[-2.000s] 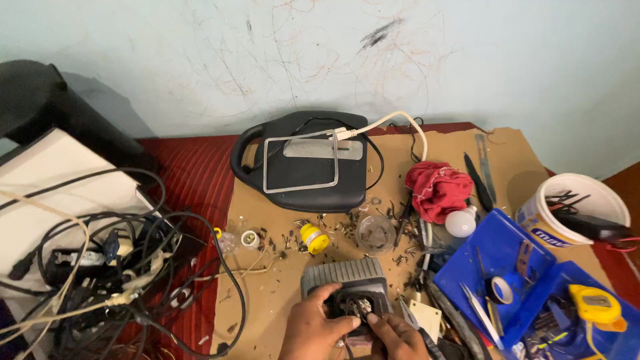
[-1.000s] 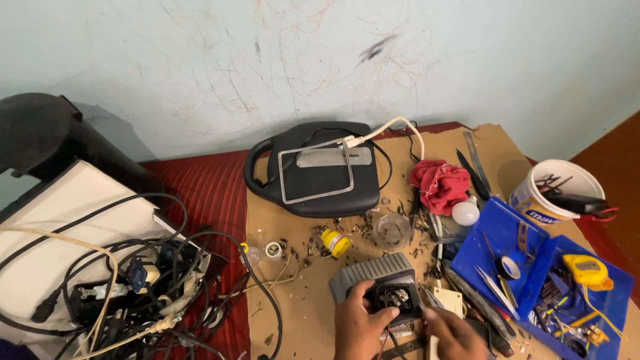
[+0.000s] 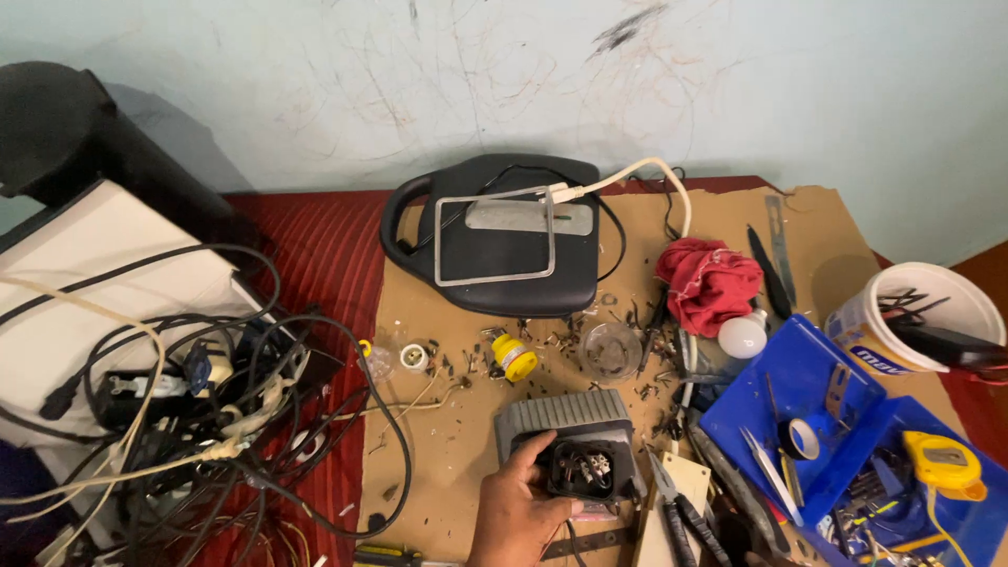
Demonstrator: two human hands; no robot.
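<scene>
My left hand (image 3: pixel 516 504) grips a black junction box (image 3: pixel 583 471) with a terminal block and wires inside, its thumb and a finger on the box's left side. The box sits against a grey ribbed metal housing (image 3: pixel 563 413) on the cardboard. Of my right hand (image 3: pixel 760 561) only a dark bit shows at the bottom edge, right of the long-nose pliers (image 3: pixel 677 500); what it holds is hidden. The pliers lie beside a cream plastic plate (image 3: pixel 685 476). A black cable runs down from the box.
Tangled cables (image 3: pixel 189 394) fill the left side. Behind the housing lie a black carrying case (image 3: pixel 512 268), a yellow connector (image 3: pixel 513 358) and a round clear dish (image 3: pixel 610 350). To the right are a red cloth (image 3: pixel 709 285), blue trays (image 3: pixel 795 394) with tools and a white bucket (image 3: pixel 937 315).
My right hand has moved from beside the black box to the bottom edge, mostly out of view. My left hand stays on the box.
</scene>
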